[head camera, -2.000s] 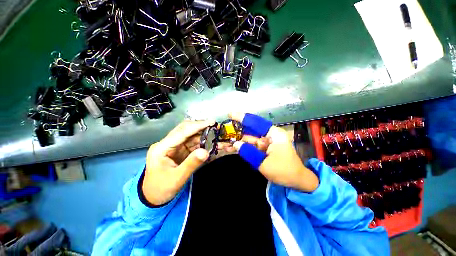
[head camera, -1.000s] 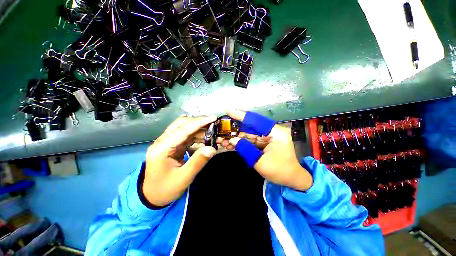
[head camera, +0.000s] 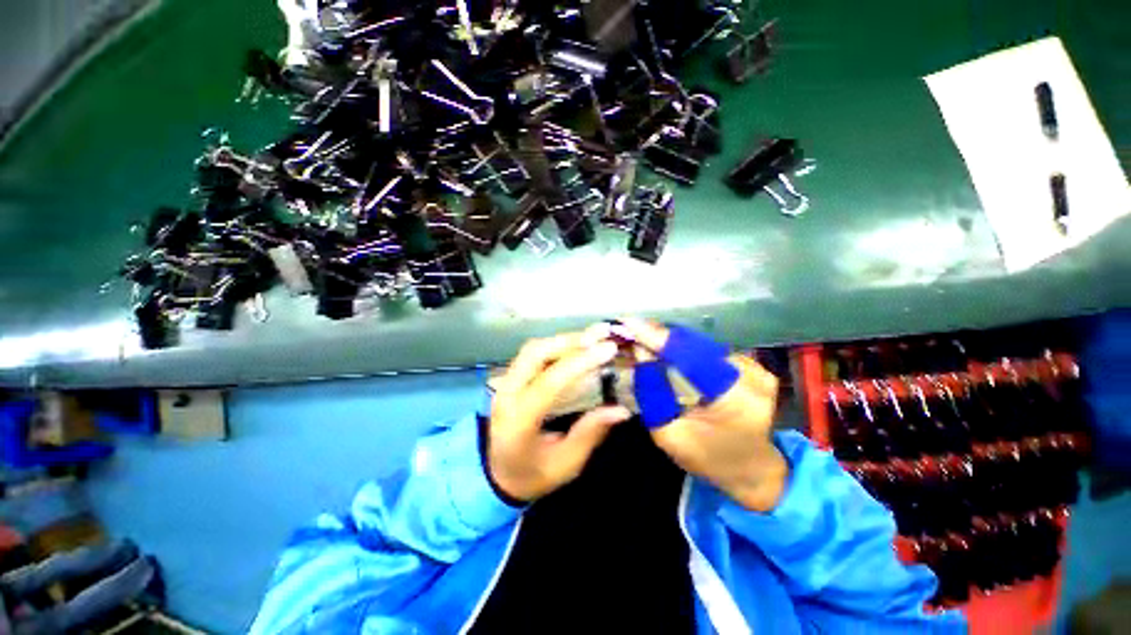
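Observation:
A small black housing is held between the fingertips of my two hands, in front of my chest just below the bench edge. It is mostly covered by fingers and blurred. My left hand grips it from the left, thumb below and fingers above. My right hand, with blue finger wraps on two fingers, grips it from the right. No orange-gold spot shows on it now. A large loose heap of binder clips lies on the green bench beyond my hands.
One binder clip lies apart, right of the heap. A white paper sheet with two dark parts lies farther right. An orange-red tray with rows of clips stands low at the right. The bench's shiny metal edge runs just beyond my hands.
The view has shifted, so the bench things sit lower and farther right. My hands have closed in around the housing, and its orange-gold part is no longer visible.

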